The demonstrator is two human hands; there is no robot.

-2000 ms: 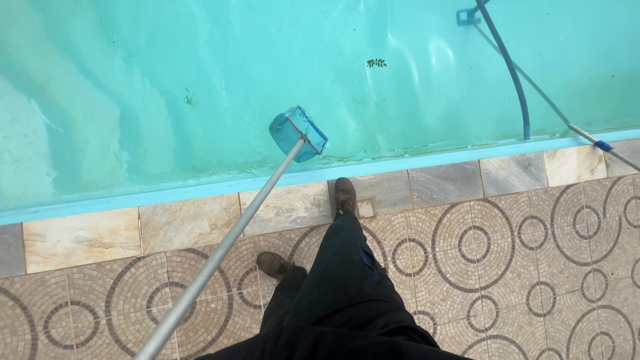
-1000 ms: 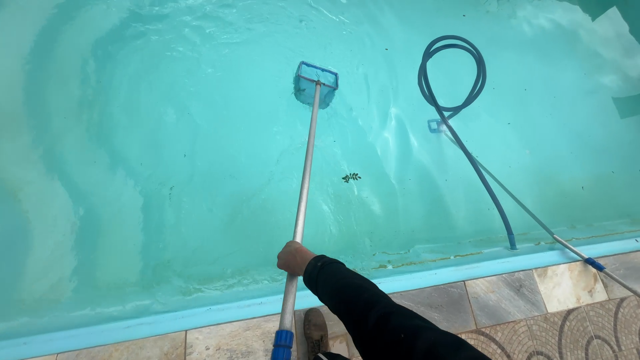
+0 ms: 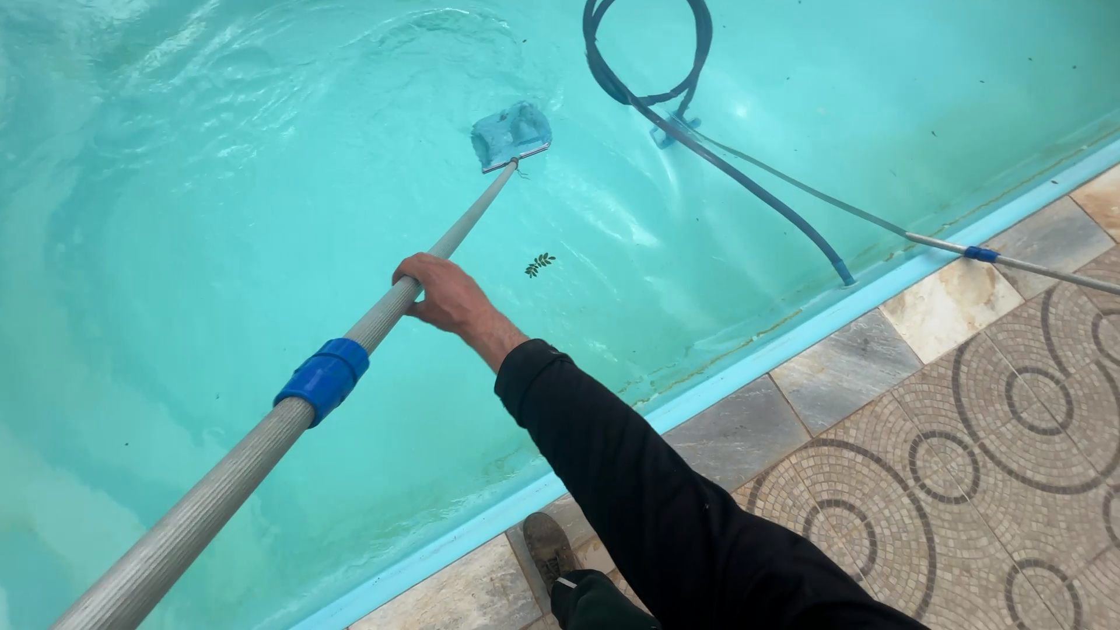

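Observation:
My right hand (image 3: 448,293), in a black sleeve from the lower right, is closed around a ribbed telescopic pole (image 3: 227,468) above the blue locking collar (image 3: 322,382). At the pole's far end a blue leaf skimmer net (image 3: 512,137) lies in the pool water. A sprig of small leaves (image 3: 540,264) is in the water just right of my right hand, not touching it or the net. My left hand is out of view; the pole's near end runs out at the lower left.
A coiled dark blue hose (image 3: 739,175) and a second pole (image 3: 1041,271) with a blue head (image 3: 675,131) lie in the water at right; that pole crosses the stone coping (image 3: 847,369). My shoe (image 3: 549,544) rests on the coping beside patterned tiles (image 3: 945,472).
Two seconds ago the net hung near the pool edge and no hand showed. One second ago my right hand held the pole, with the net left of the leaves. The view has shifted.

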